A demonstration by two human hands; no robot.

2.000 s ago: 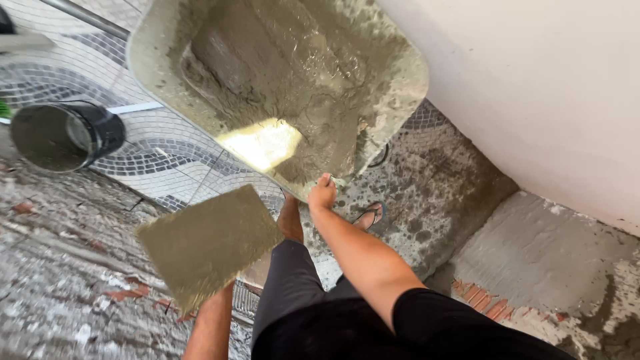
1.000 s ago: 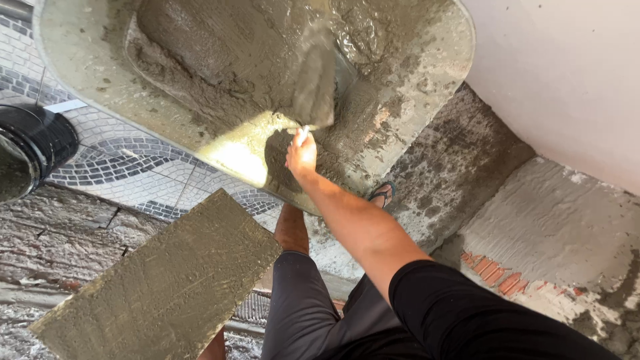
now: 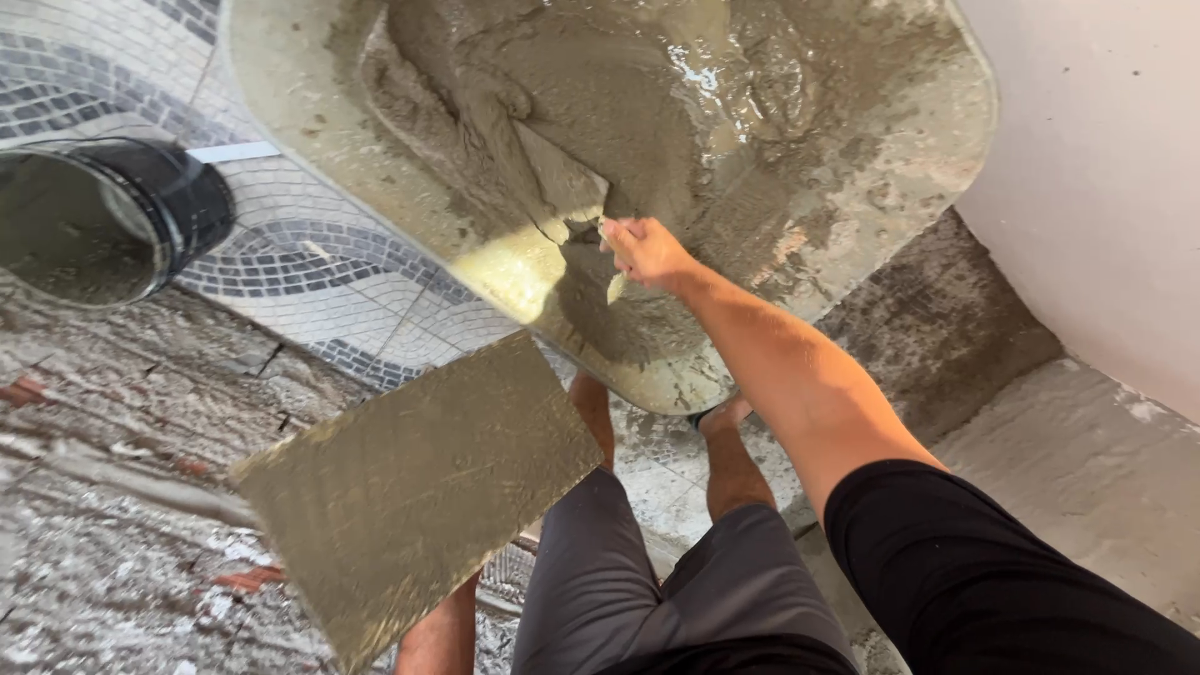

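My right hand (image 3: pixel 647 251) is closed around the handle of a trowel (image 3: pixel 562 178), whose mortar-coated blade lies in the wet mortar (image 3: pixel 600 94). The mortar fills much of a large wheelbarrow-like tub (image 3: pixel 309 122) in front of me. To the left of my legs is a rectangular plasterer's hawk (image 3: pixel 422 497), its upper face smeared with mortar. My left forearm reaches under the hawk, which hides the left hand and its grip.
A black bucket (image 3: pixel 192 202) with mortar residue stands at the left on mosaic-patterned tiles (image 3: pixel 281 258). Rough masonry (image 3: pixel 122 450) runs along the lower left. A pale wall (image 3: pixel 1087 169) rises at the right, beside a mortar-covered surface (image 3: pixel 1087 478).
The trowel blade, raised over the tub one second ago, is now in the mortar further left. Two seconds ago my right hand was at the tub's near edge.
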